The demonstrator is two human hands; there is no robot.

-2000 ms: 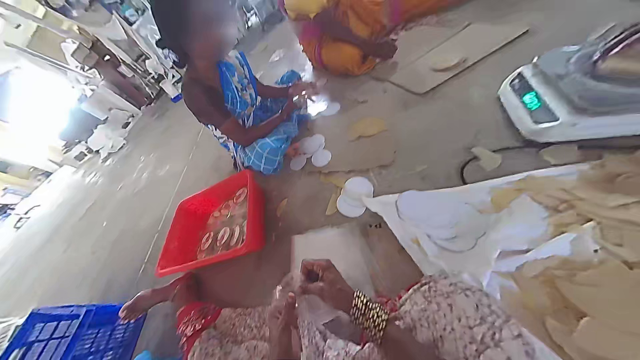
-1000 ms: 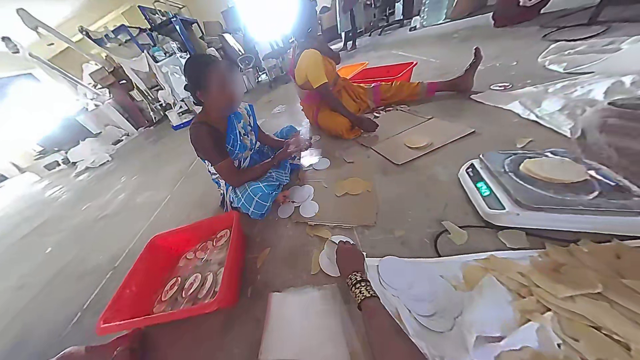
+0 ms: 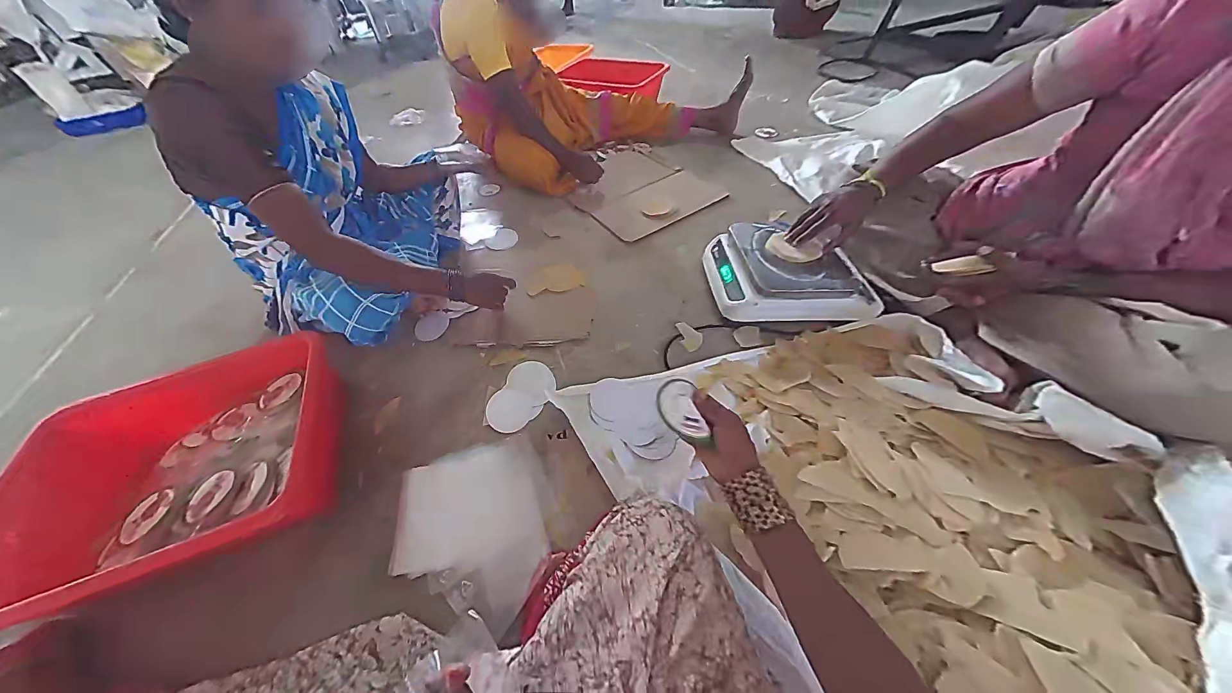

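My right hand [image 3: 730, 445], with a patterned bangle at its wrist, grips a round, dark-rimmed white disc [image 3: 685, 412] that bears print. Beneath and beside it, white paper discs [image 3: 616, 414] lie on a white sheet. More white discs [image 3: 520, 397] are on the floor to the left. Only what looks like a fingertip of my left hand [image 3: 456, 678] shows at the bottom edge, beside crumpled clear plastic [image 3: 470, 635]; its grip is hidden. A stack of clear plastic sheets or bags [image 3: 472, 515] lies before my lap.
At left stands a red tray [image 3: 322, 433] holding packed discs. A heap of thin tan pieces [image 3: 924, 500] spreads at right. Beyond it, a co-worker's hand [image 3: 833, 217] touches a round stack on a digital scale [image 3: 799, 306]. Two other people sit ahead, near cardboard sheets [image 3: 640, 231].
My right hand, at the white floor discs one second ago, is now farther right with the printed disc in it. A co-worker's arms now show at the scale. The view has turned.
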